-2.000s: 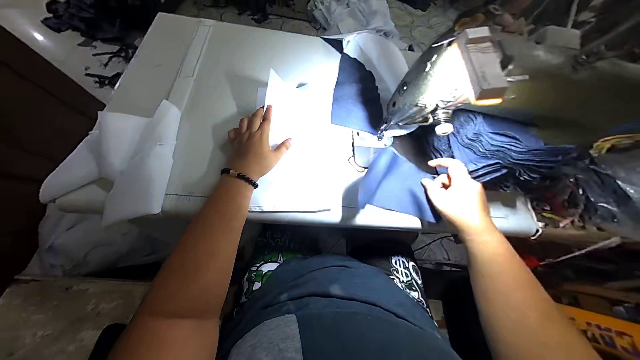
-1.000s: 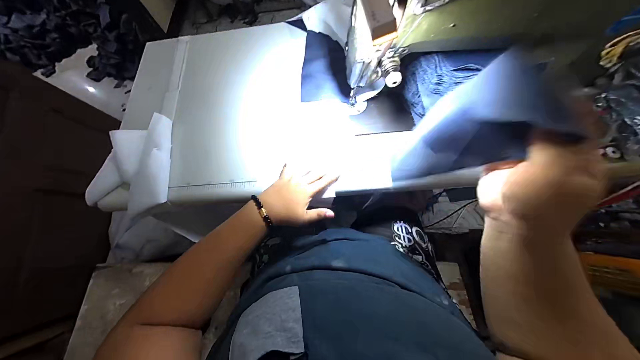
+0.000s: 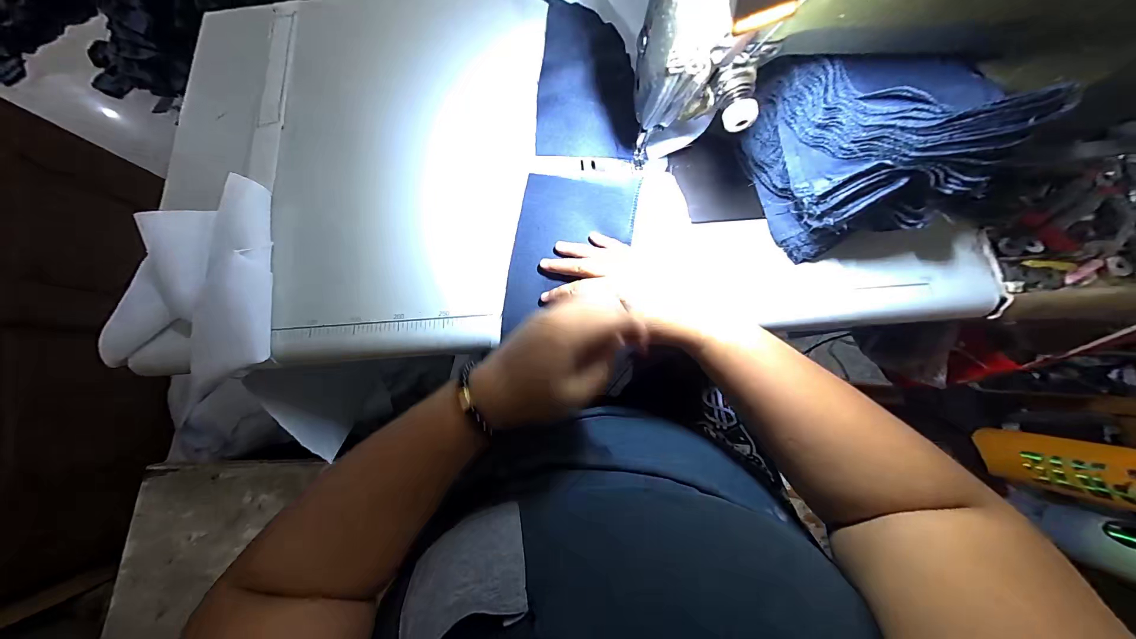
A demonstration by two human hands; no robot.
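Note:
A dark blue fabric panel lies on the sewing table in front of the sewing machine's needle area, with a stitched line along its right edge. My right hand rests on this panel, fingers spread and pointing left. Blurred and close to the table's front edge, my left hand is beside or over my right wrist; whether it holds anything is unclear. Behind the needle lies another dark blue fabric piece, separated from the front panel by a narrow gap.
Stacked dark blue fabric pieces lie right of the sewing machine head. White sheet material hangs over the table's left front edge. Small odds and ends lie at the far right, above an orange object with writing.
The raised blue fabric at the right is no longer held up; a blue panel now lies before the needle. My right hand has moved left onto it. The view has shifted.

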